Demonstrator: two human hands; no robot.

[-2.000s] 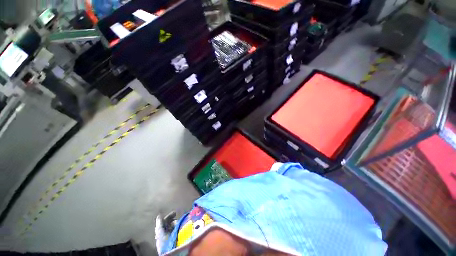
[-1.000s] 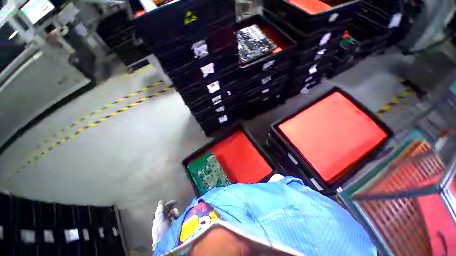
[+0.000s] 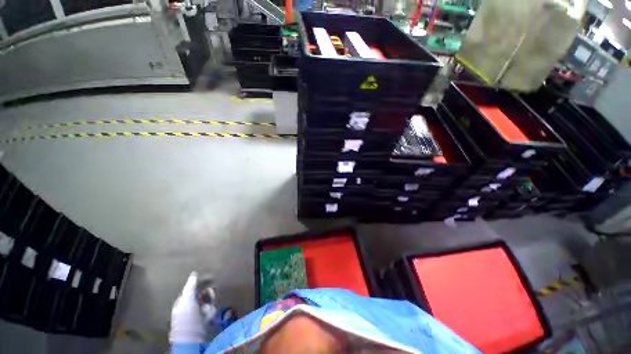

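A green circuit board [image 3: 282, 271] lies on the left part of the red liner [image 3: 337, 266] in a low black tote in front of me. My blue sleeve and body hide the tote's near side. My left hand [image 3: 187, 318], in a white glove, hangs low to the left of the tote, away from the board. A small greyish patch shows beside its fingers; I cannot tell whether it is part of the glove or something held. My right hand is out of view.
Another black tote with a red liner [image 3: 477, 294] stands to the right. Tall stacks of black totes [image 3: 331, 187] stand ahead, and another stack [image 3: 66, 273] is at left. Yellow-black tape [image 3: 159, 135] crosses the floor. A clear-sided frame edge shows at lower right.
The view has turned and levelled, so the totes sit lower and the left stack shows more. My left hand shows more fully. The board still lies in its tote.
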